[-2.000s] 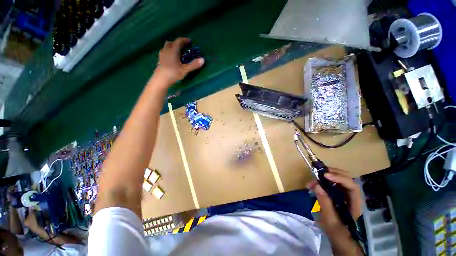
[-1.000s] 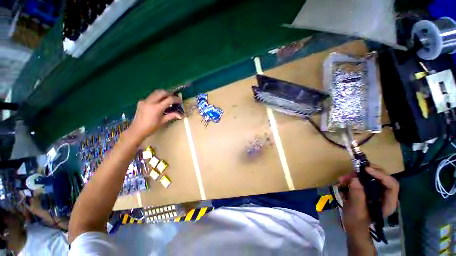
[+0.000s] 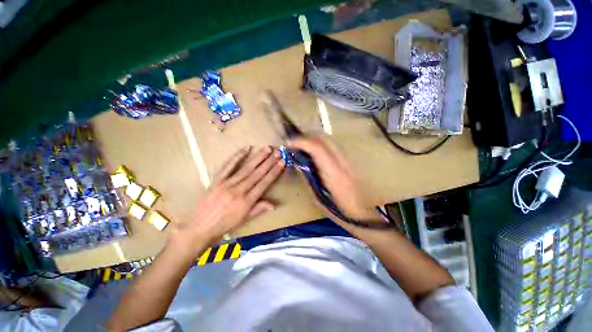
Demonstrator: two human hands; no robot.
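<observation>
My right hand (image 3: 334, 175) holds a soldering iron (image 3: 311, 178) with a black handle; its metal tip is blurred and points up and left over the cardboard. My left hand (image 3: 237, 194) lies palm down on the cardboard, its fingertips touching a small blue circuit board (image 3: 283, 155) beside my right hand. Whether the fingers grip it is hidden. More blue boards (image 3: 221, 100) lie above, and a tangled pile of boards with dark leads (image 3: 146, 102) lies at the cardboard's upper left edge. Several white batteries with yellow edges (image 3: 134, 191) lie at left.
A black fume fan (image 3: 354, 81) stands beyond my right hand, beside a grey box of silvery scraps (image 3: 425, 84). A black feeder (image 3: 500, 97) and solder spool (image 3: 552, 19) are at right. A crowded clear tray (image 3: 65, 188) is at left, a battery tray (image 3: 548, 266) at lower right.
My left hand has left the dark bundle, now a pile at the cardboard's edge, and come to the middle. My right hand has brought the iron from the scrap box to the middle. The view has shifted.
</observation>
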